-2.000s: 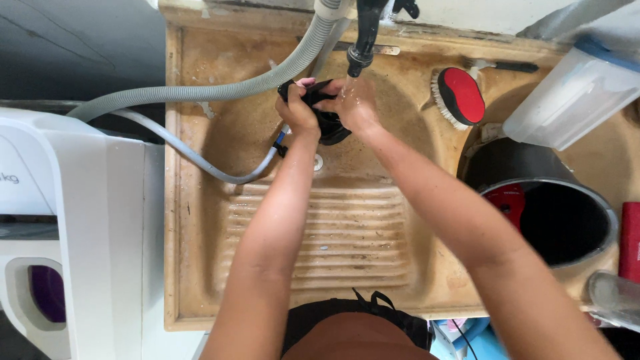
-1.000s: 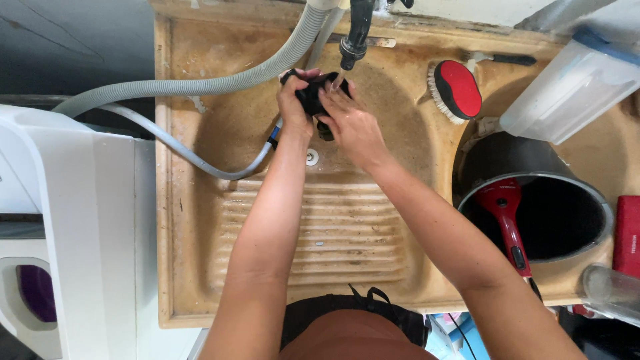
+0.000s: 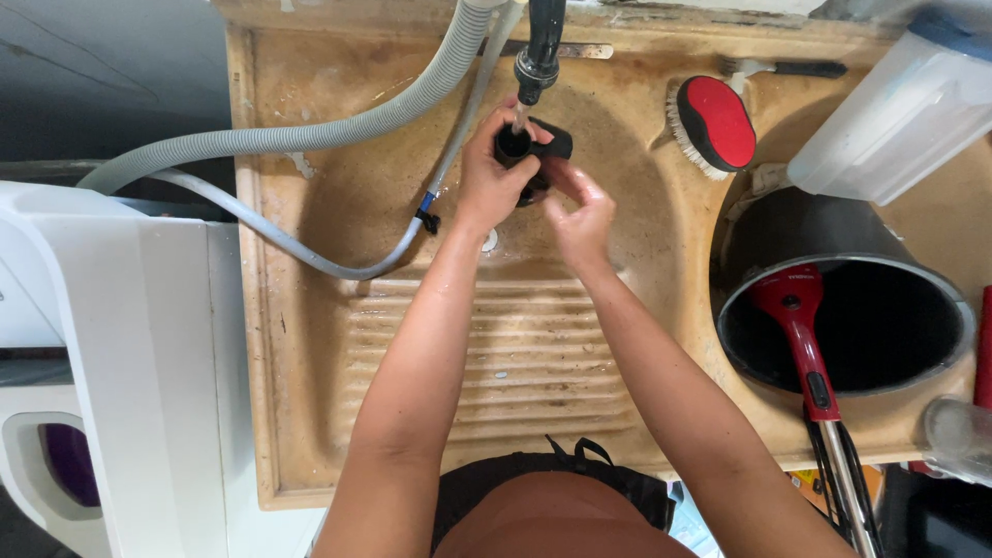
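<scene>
My left hand point(image 3: 496, 167) grips a black plastic part point(image 3: 556, 139) that has a round open tube end. That opening faces up under the black faucet point(image 3: 536, 74), and a thin stream of water runs down to it. Just to the right is my right hand point(image 3: 577, 205), wet, its fingers bent at the part's right side; whether they hold it is hard to tell. Both hands are over the basin of a tan laundry sink point(image 3: 620, 225) with a ribbed washboard point(image 3: 535, 349). The lower side of the part is hidden by fingers.
A grey corrugated hose point(image 3: 349, 132) and a thinner hose point(image 3: 310, 262) cross the sink's left side. On the right are a red-backed scrub brush point(image 3: 717, 124), a dark-handled brush point(image 3: 806, 68), a plastic container point(image 3: 891, 116) and a black bucket point(image 3: 821, 221) holding a red appliance point(image 3: 802, 325). A white machine point(image 3: 147, 349) stands left.
The black part has been turned, so its round opening now faces up beneath the faucet. My right hand has moved from atop the part to its right side, with fingers more spread.
</scene>
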